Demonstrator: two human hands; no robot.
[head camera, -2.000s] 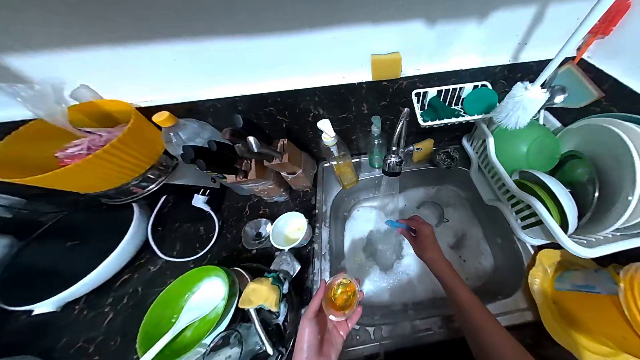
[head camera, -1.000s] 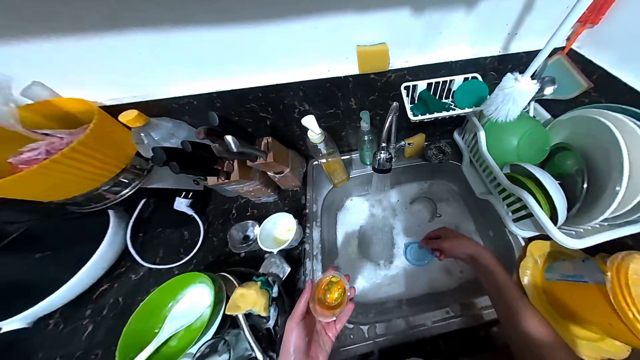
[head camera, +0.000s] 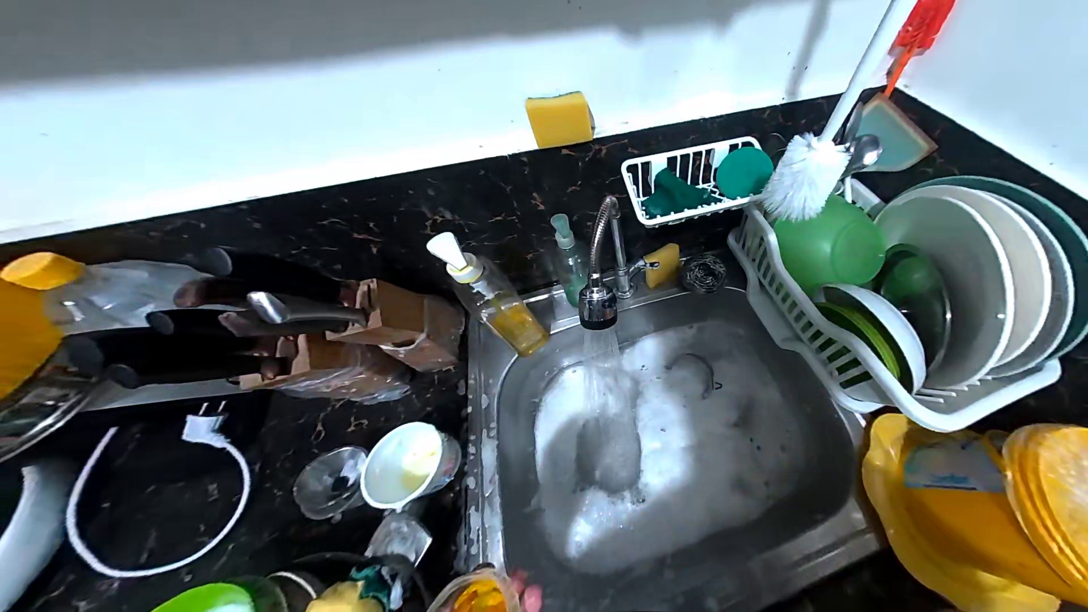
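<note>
Only the fingertips of my left hand (head camera: 529, 592) show at the bottom edge, against a small clear cup with orange-yellow contents (head camera: 480, 593). My right hand is out of the frame. Water runs from the flexible metal faucet (head camera: 597, 306) into the stainless steel sink (head camera: 680, 578), where sudsy water (head camera: 654, 450) lies. A pump bottle of yellow liquid (head camera: 510, 319) stands at the sink's back left corner, with a green pump bottle (head camera: 571, 263) beside it. Left of the sink are a white cup (head camera: 404, 467) and a clear glass bowl (head camera: 330, 483).
At right, a white dish rack (head camera: 799, 319) holds plates and bowls, near yellow plastic containers (head camera: 977, 510). A white brush (head camera: 803, 178) leans there. Knives in a wooden block (head camera: 391, 314) and a white power cord (head camera: 242, 501) lie left. A white basket (head camera: 693, 170) sits behind the faucet.
My right hand, earlier in the sink with a small blue item, has gone out of view. My left hand and the cup are now at the bottom edge. The view has shifted.
</note>
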